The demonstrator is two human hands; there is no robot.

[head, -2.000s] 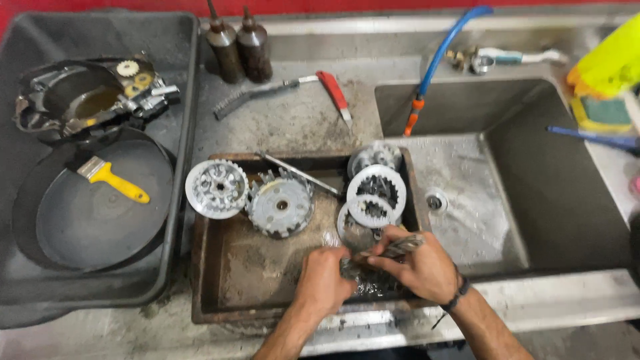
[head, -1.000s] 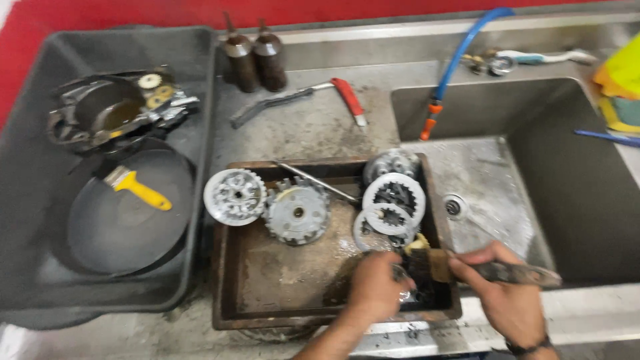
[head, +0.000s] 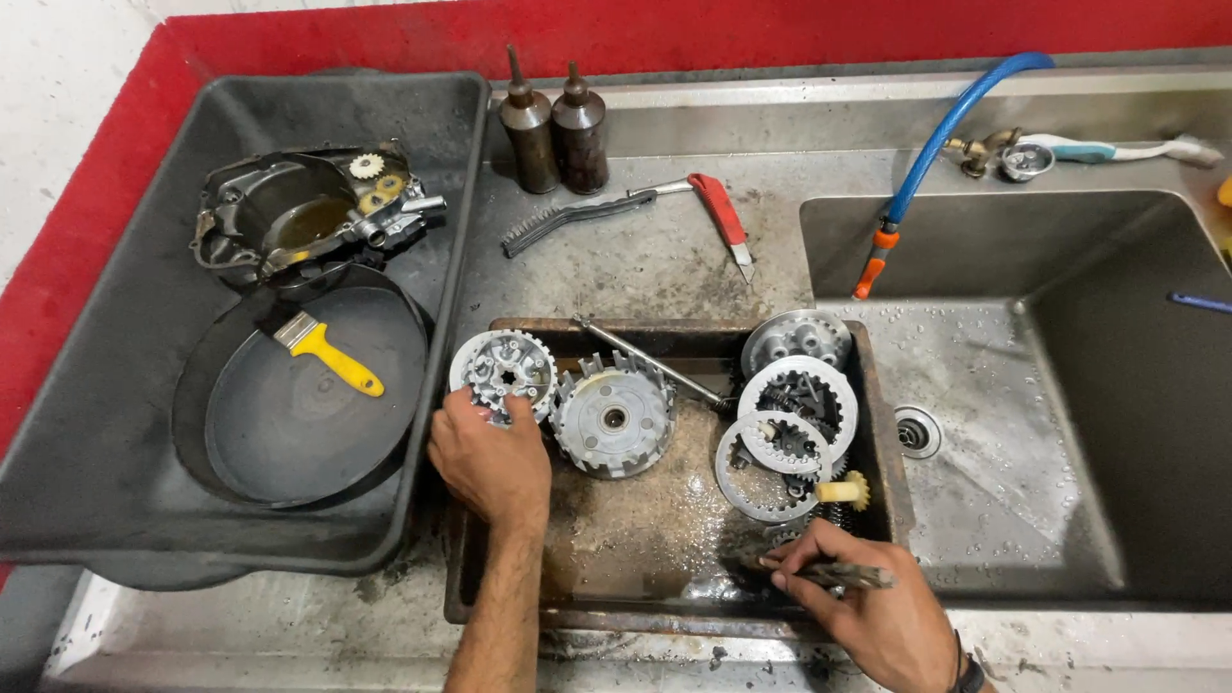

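My left hand (head: 491, 457) has its fingers on the near edge of a toothed metal clutch hub (head: 503, 375), at the left rim of a rusty metal tray (head: 587, 621). Beside it lies a clutch basket (head: 614, 416). My right hand (head: 857, 597) holds a dirty brush (head: 842, 575) by its handle over the tray's near right part; its dark bristles are blurred. Just above that hand are clutch steel plates (head: 799, 385), a pressure plate (head: 795, 345), a cream plastic gear (head: 845, 491) and dark springs. A metal shaft (head: 654, 361) leans across the tray's far part.
A black tub (head: 452, 289) at left holds an engine cover (head: 279, 207) and a round pan (head: 318, 414) with a yellow-handled brush (head: 332, 358). Behind the tray lie a wire brush (head: 577, 217) and a red-handled blade (head: 722, 221), near two bottles (head: 553, 140). A sink (head: 972, 414) with a blue hose (head: 953, 125) is at right.
My left hand has moved left, from beside my right hand to the clutch hub. My right hand still holds the brush, which has swung to point left into the tray.
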